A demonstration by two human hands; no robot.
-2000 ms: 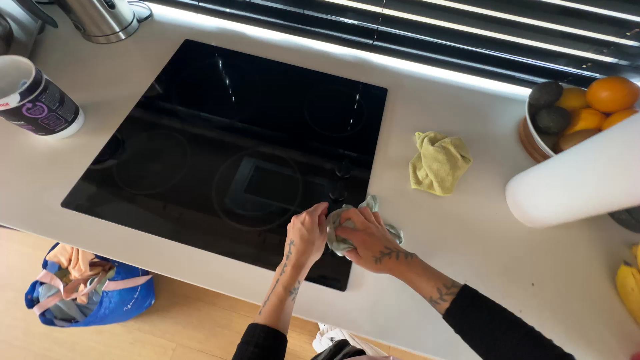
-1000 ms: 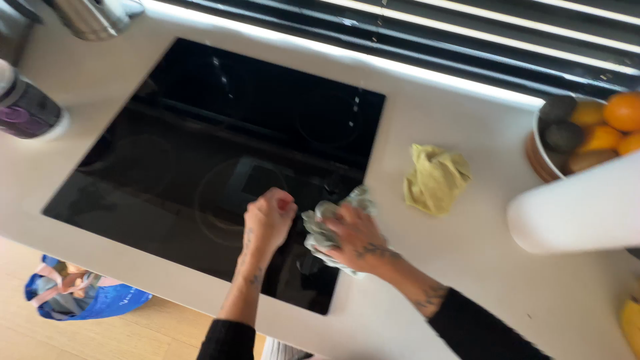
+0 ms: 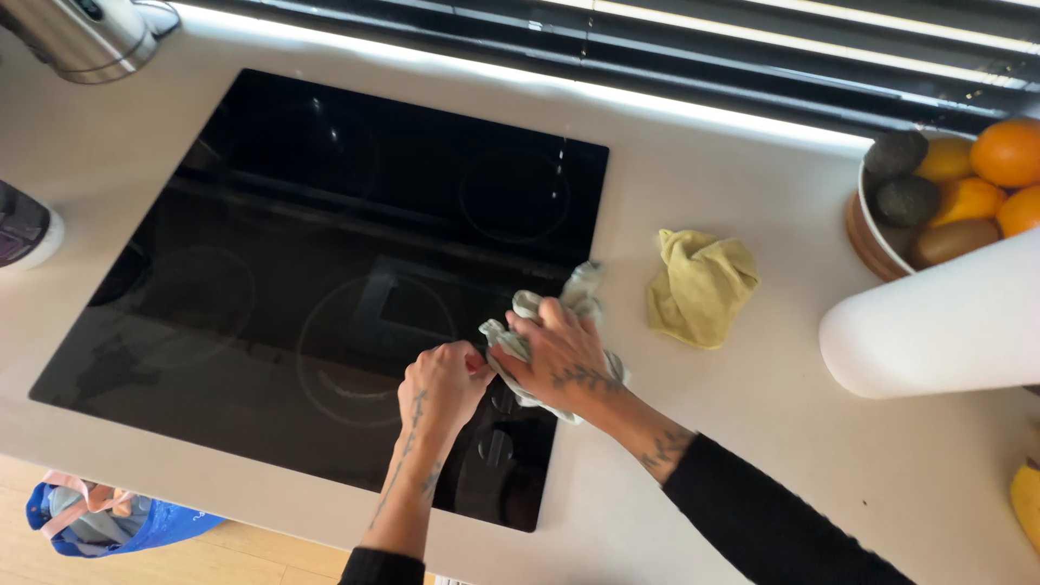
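Observation:
My right hand point(image 3: 561, 353) holds a crumpled pale grey-green cloth point(image 3: 585, 292) against the right side of the black glass cooktop point(image 3: 268, 244), over its control knobs. My left hand point(image 3: 443, 382) is beside it over the glass, fingers curled, its fingertips near the cloth's left edge; whether they pinch anything is hidden. Two black knobs show just below the cloth, the nearer one point(image 3: 495, 448) in plain sight. A yellow cloth point(image 3: 703, 288) lies bunched on the counter to the right of the cooktop.
A fruit bowl point(image 3: 868, 236) and a white paper roll point(image 3: 934, 325) stand at the right. A steel kettle point(image 3: 89, 36) is at the back left, a dark-labelled container point(image 3: 24, 227) at the left edge. Below the pale counter point(image 3: 780, 455) a blue bag point(image 3: 166, 524) sits on the floor.
My left hand has moved from apart from the cloth, one second ago, back close beside it. My right hand keeps hold of the cloth at the cooktop's right side.

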